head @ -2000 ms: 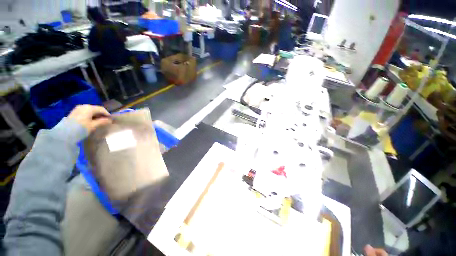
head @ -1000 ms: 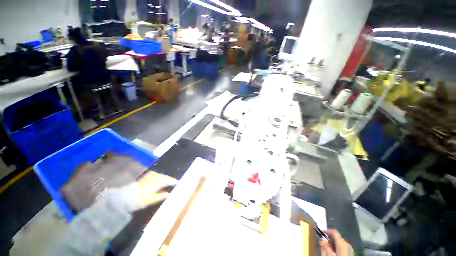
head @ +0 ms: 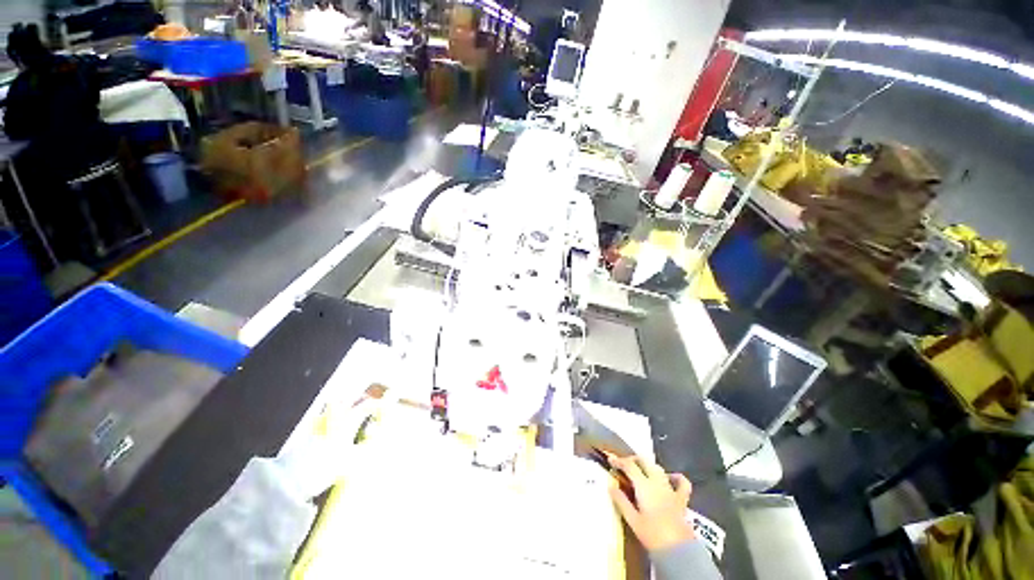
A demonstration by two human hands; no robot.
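Note:
The white sewing head (head: 493, 351) with a red mark stands over a glaring white template board (head: 454, 532) edged with yellow strips. My left hand (head: 346, 414) is at the board's left side, washed out by the light; its fingers and any cloth under it cannot be made out. My right hand (head: 652, 504) is right of the head, around a slim dark-tipped tool with orange, snips or tweezers (head: 610, 459), pointing towards the head. White labels (head: 705, 530) with black lettering lie beside this hand.
A blue bin (head: 170, 317) at the left holds grey-brown panels (head: 125, 425) with white tags. The control panel (head: 762, 380) stands right of the black tabletop (head: 272, 374). Thread cones (head: 712, 195) are behind it. A seated person (head: 51, 102) is far left. Brown and yellow garments lie right.
The view has turned right. My left hand has moved from the bin area onto the board. My right hand has come further into view beside the head with the dark-tipped tool.

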